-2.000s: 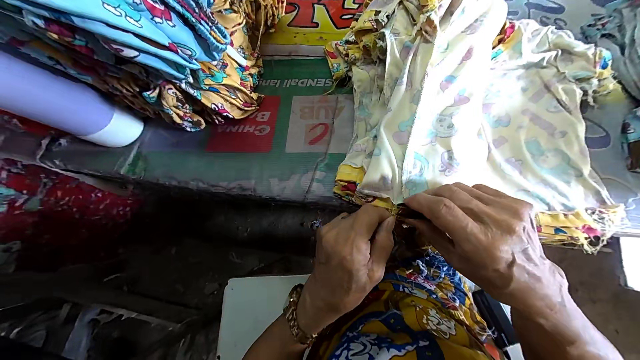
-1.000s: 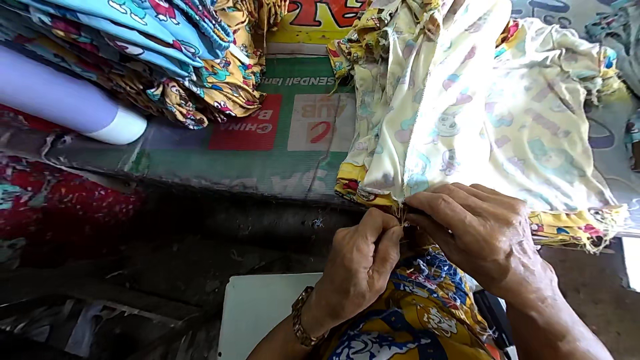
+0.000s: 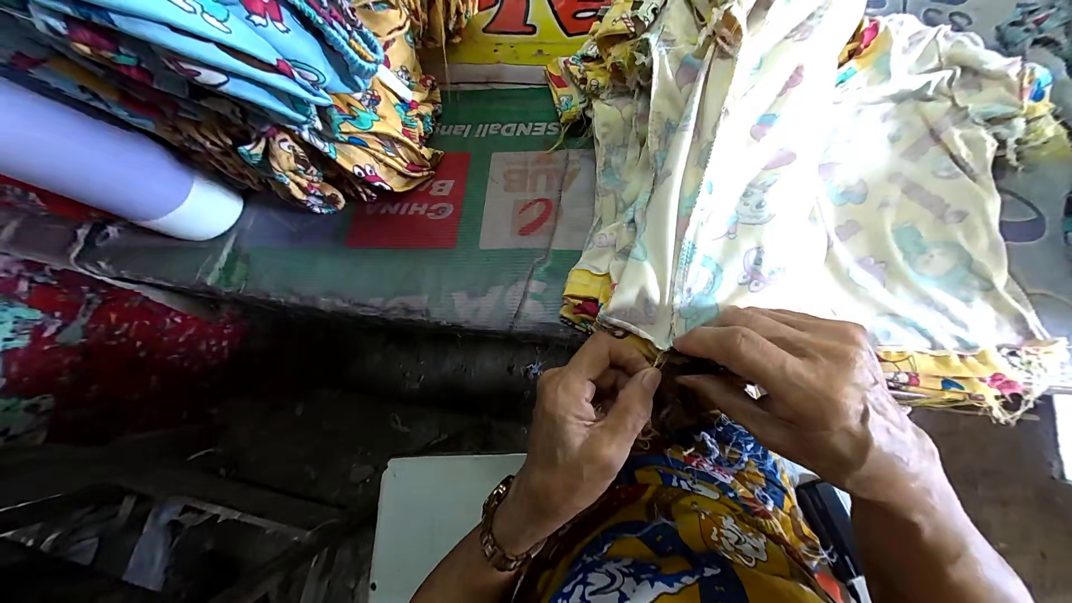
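Observation:
A pale printed cloth garment, its seams and faded pattern showing, lies over the table edge. At its lower corner my left hand, with a bracelet or watch at the wrist, pinches loose threads between thumb and finger. My right hand grips the hem beside it, fingertips close to those of the left. Yellow printed trim with frayed threads runs along the cloth's lower edge at the right. Below the hands, blue and mustard printed fabric covers the lap, with loose thread bits on it.
Folded blue and orange printed cloths are piled at the upper left, beside a lilac cylinder with a white end. A green printed sheet covers the tabletop. A white board is below, and a dark object lies by the lap.
My left hand has shifted slightly down from the hem, its fingertips now on the threads. My right hand stays at the cloth's corner.

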